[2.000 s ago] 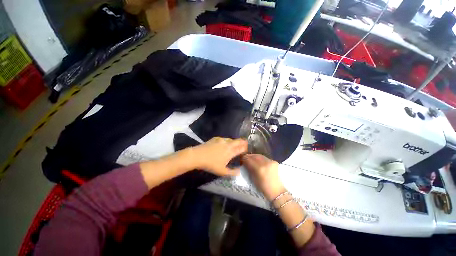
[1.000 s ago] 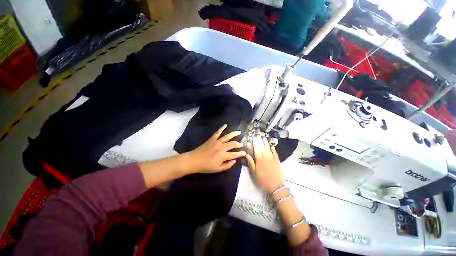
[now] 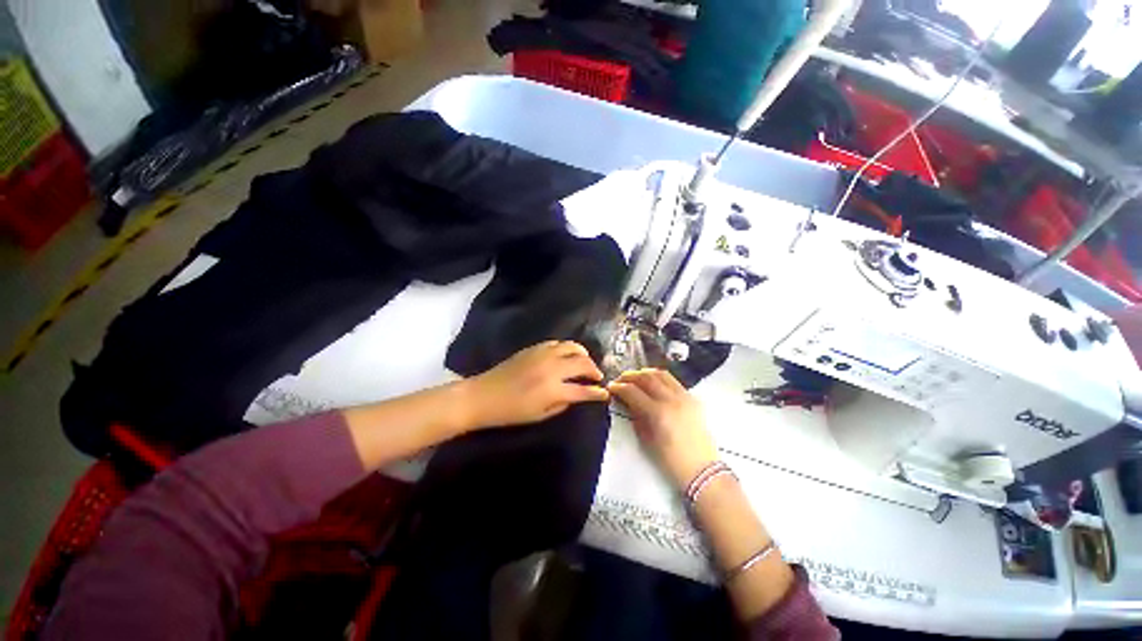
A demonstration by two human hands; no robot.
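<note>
The large black garment lies on the white table left of the needle and hangs over its edge. A black panel hangs from my fingers over the table's front edge. My left hand and my right hand meet fingertip to fingertip, pinching the black fabric edge just in front of the presser foot. The white sewing machine stands to the right. Some black fabric shows right of the foot. The exact seam edge is hidden by my fingertips.
Small red and dark snips lie under the machine arm. A red crate with black pieces is at the lower left. The pale blue trough rim runs behind the table. A red crate and a person in teal are beyond.
My right hand has drawn back from the presser foot toward me, and its fingers now pinch the edge. My left hand's spread fingers have closed on the fabric beside it.
</note>
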